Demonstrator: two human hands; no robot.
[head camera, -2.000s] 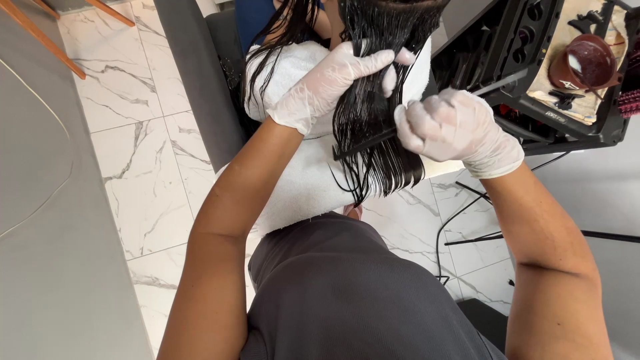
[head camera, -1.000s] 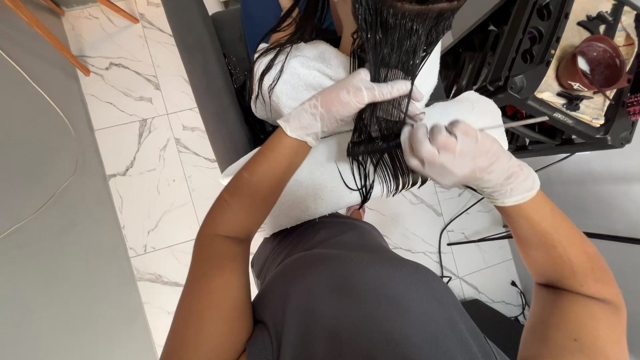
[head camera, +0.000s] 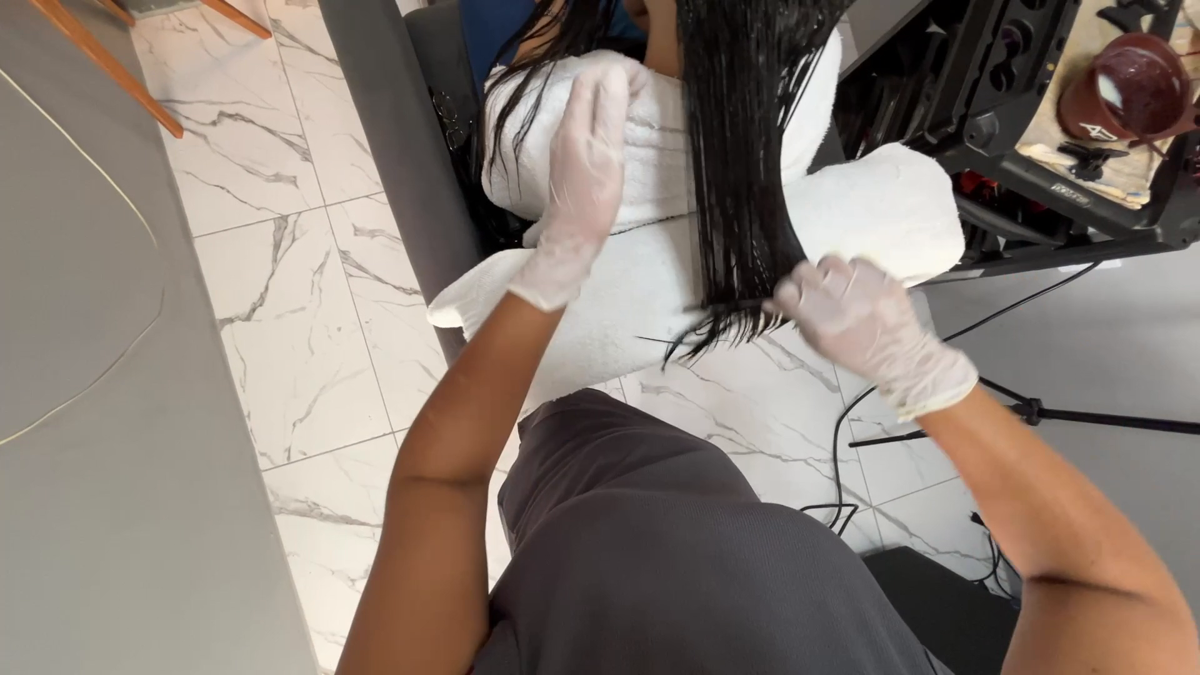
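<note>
Long wet dark hair (head camera: 741, 141) hangs down over a white towel (head camera: 619, 300) draped behind a seated person. My right hand (head camera: 844, 309), in a translucent white glove, is closed on a dark comb (head camera: 736, 305) that lies across the hair near its ends; the comb is blurred and partly hidden by the hair. My left hand (head camera: 589, 150), gloved too, is raised over the towel to the left of the hair, palm toward the hair. Its fingers are extended, and nothing shows in it. Thinner wet strands (head camera: 511, 103) hang farther left.
At the upper right, a black trolley (head camera: 1059, 192) carries a dark red bowl (head camera: 1125, 89) and a black hair clip (head camera: 1092, 161) on a stained cloth. A black stand leg (head camera: 1116, 419) and cables cross the tiled floor at the right. Wooden chair legs (head camera: 122, 75) show at the upper left.
My left hand has come away from the hair and moved left over the towel. The comb, in my right hand, is now lower, near the hair's ends. The strands hang straighter.
</note>
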